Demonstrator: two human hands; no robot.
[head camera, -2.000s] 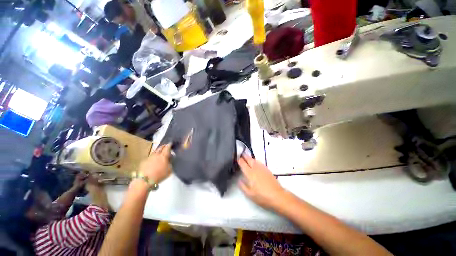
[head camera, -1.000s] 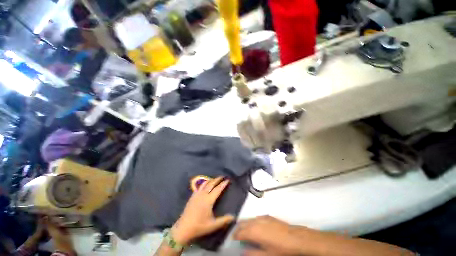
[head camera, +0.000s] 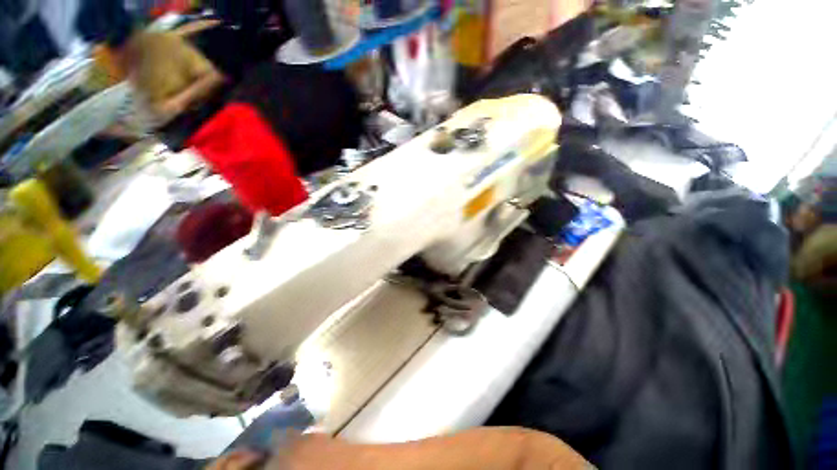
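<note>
The cream-white sewing machine (head camera: 367, 248) crosses the view diagonally, with its needle end at the lower left. A piece of grey cloth (head camera: 280, 424) lies at the needle area; the rest of it is cut off below. My right hand (head camera: 294, 452) is blurred at the bottom edge, close to this cloth, with its forearm running right. Its fingers and grip cannot be made out. My left hand cannot be made out in the picture. Dark-handled scissors (head camera: 456, 309) lie on the machine bed under the arm.
A large heap of dark grey cloth (head camera: 652, 340) hangs along the table's right side. A dark flat pad (head camera: 516, 268) lies beyond the scissors, near a blue packet (head camera: 587, 223). A red item (head camera: 248, 156) stands behind the machine. A person (head camera: 170, 73) is at the upper left.
The view has swung right, bringing the cloth heap into sight. The badge, most of the grey panel and my left hand have left view. My right hand is now lower, at the picture's bottom edge.
</note>
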